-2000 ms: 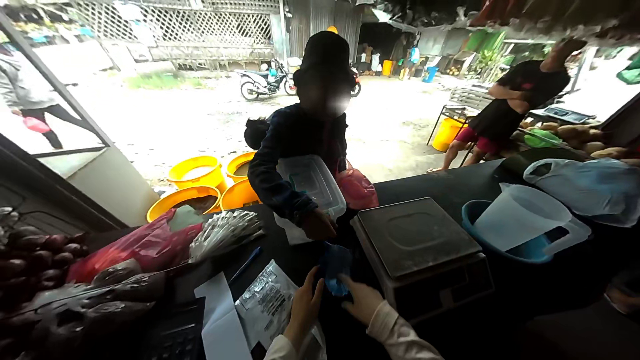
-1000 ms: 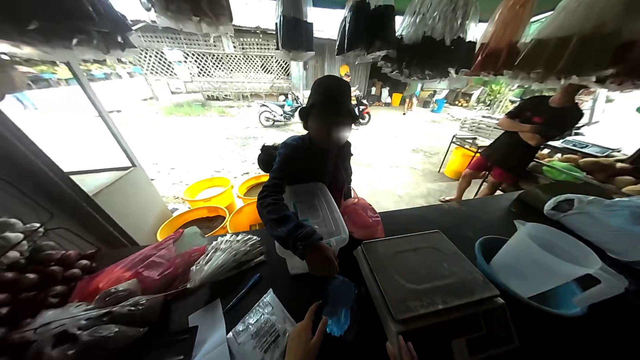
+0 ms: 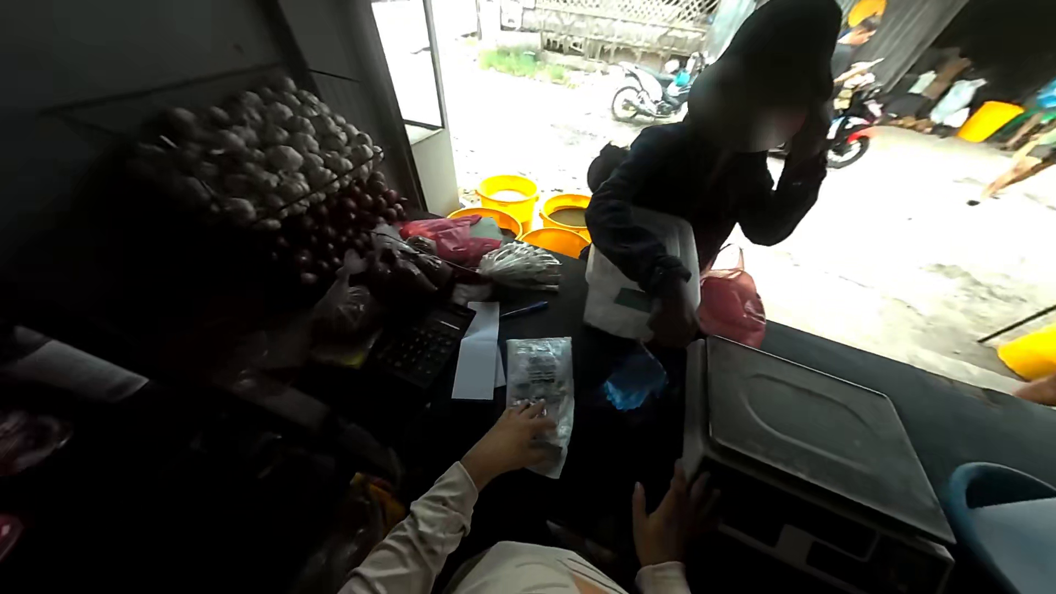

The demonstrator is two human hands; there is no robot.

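Observation:
My left hand (image 3: 513,439) rests on the lower part of a clear plastic packet (image 3: 540,371) that bears writing, on the dark counter. My right hand (image 3: 670,513) is spread at the near left corner of a weighing scale (image 3: 817,437) and holds nothing. Between packet and scale lies a blue plastic bag (image 3: 635,381), beside the hand of a person across the counter. That person's arm is around a translucent plastic container (image 3: 606,289). White paper (image 3: 477,355), a blue pen (image 3: 525,309) and a calculator (image 3: 425,342) are left of the packet.
Garlic bulbs (image 3: 276,157) and red onions (image 3: 363,210) are piled at the left. A pink plastic bag (image 3: 733,305) hangs by the counter's far edge. A blue basin (image 3: 990,503) stands right of the scale. Yellow buckets (image 3: 507,194) and a motorcycle (image 3: 652,91) are outside.
My left hand has moved from beside the blue bag to the clear packet. My right hand let go of the blue bag and moved to the scale. The other person's arm is raised. The view has swung left.

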